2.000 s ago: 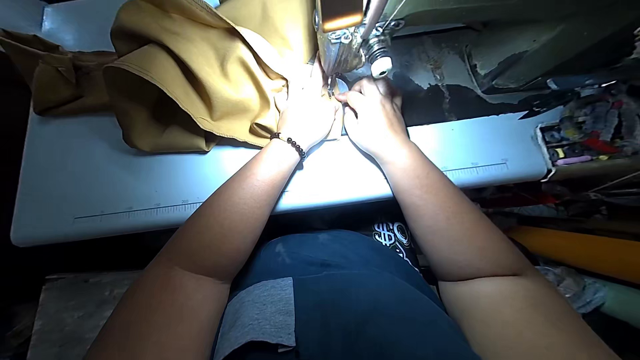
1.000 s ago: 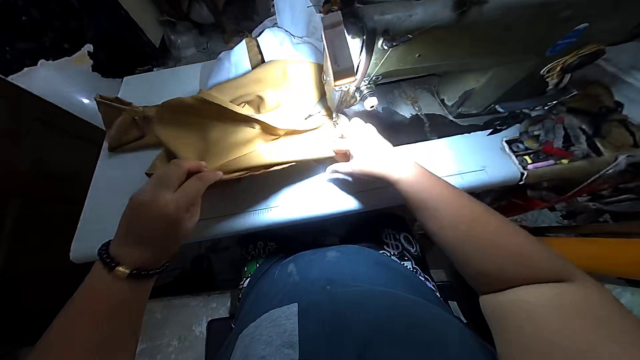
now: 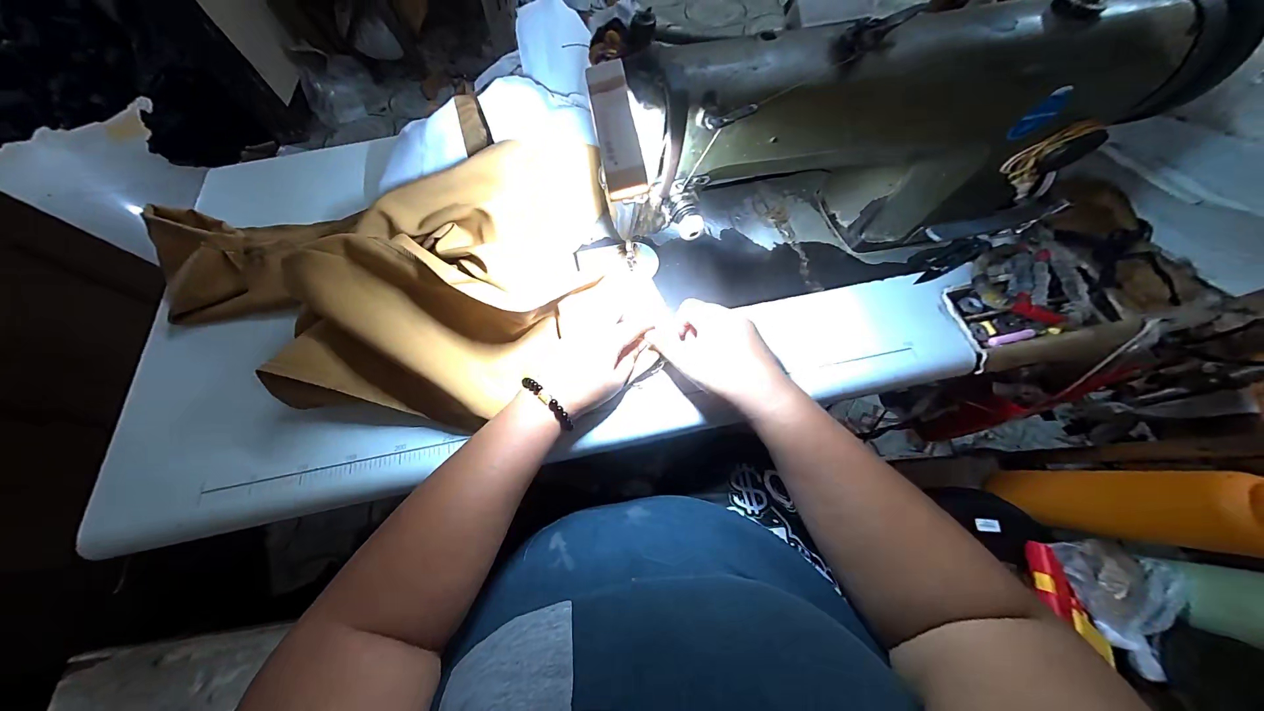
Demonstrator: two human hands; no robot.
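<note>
A mustard-brown cloth garment (image 3: pixel 395 306) lies in folds on the left of the white sewing table (image 3: pixel 267 464), with white fabric (image 3: pixel 543 109) behind it. My left hand (image 3: pixel 597 355), a beaded bracelet at its wrist, rests at the garment's right edge, fingers on the cloth. My right hand (image 3: pixel 721 355) meets it fingertip to fingertip, thumb and fingers pinched together just in front of the sewing machine's needle area (image 3: pixel 632 252). Strong lamp glare washes out the fingertips, so what lies between them is hard to make out.
The green industrial sewing machine (image 3: pixel 889 118) stands behind and right of my hands. A tray of small tools and scraps (image 3: pixel 1017 306) sits at the table's right end, with black scissors (image 3: pixel 948 259) beside it. An orange roll (image 3: pixel 1136 509) lies below at right.
My left hand was out on the garment's front edge one second ago; it has moved right, to my right hand. The cloth has bunched up into folds.
</note>
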